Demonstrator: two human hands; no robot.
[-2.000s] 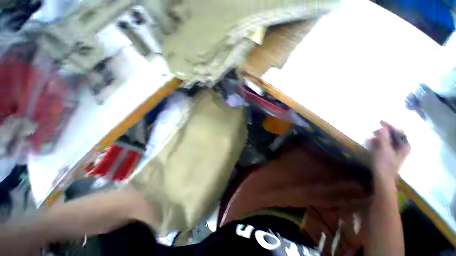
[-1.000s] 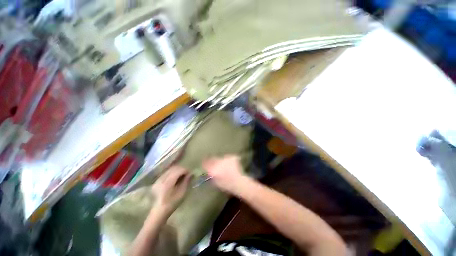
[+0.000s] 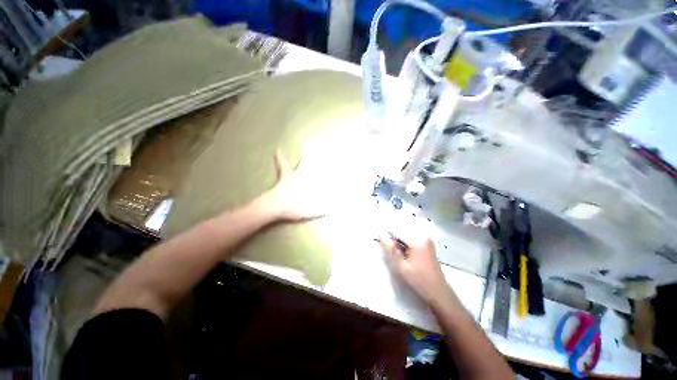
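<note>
A khaki garment panel (image 3: 245,163) lies flat on the white table, left of the sewing machine (image 3: 549,171). My left hand (image 3: 293,194) rests on the panel with the thumb spread; glare from the lamp washes out its fingers. My right hand (image 3: 417,263) is on the table just in front of the needle area, closed around small dark thread snips (image 3: 398,242). The lamp (image 3: 375,89) lights the panel's right part, and the glare hides the panel's edge near the needle.
A thick stack of khaki panels (image 3: 141,89) lies at left on brown cardboard (image 3: 141,185). A metal ruler (image 3: 502,304), a yellow-and-black tool (image 3: 523,286) and blue-and-red scissors (image 3: 580,341) lie at lower right. More khaki cloth (image 3: 85,297) hangs low at left.
The view has swung right to the machine. Both hands have moved from the cloth hanging low beside the lap to the tabletop, where a panel now lies under my left hand.
</note>
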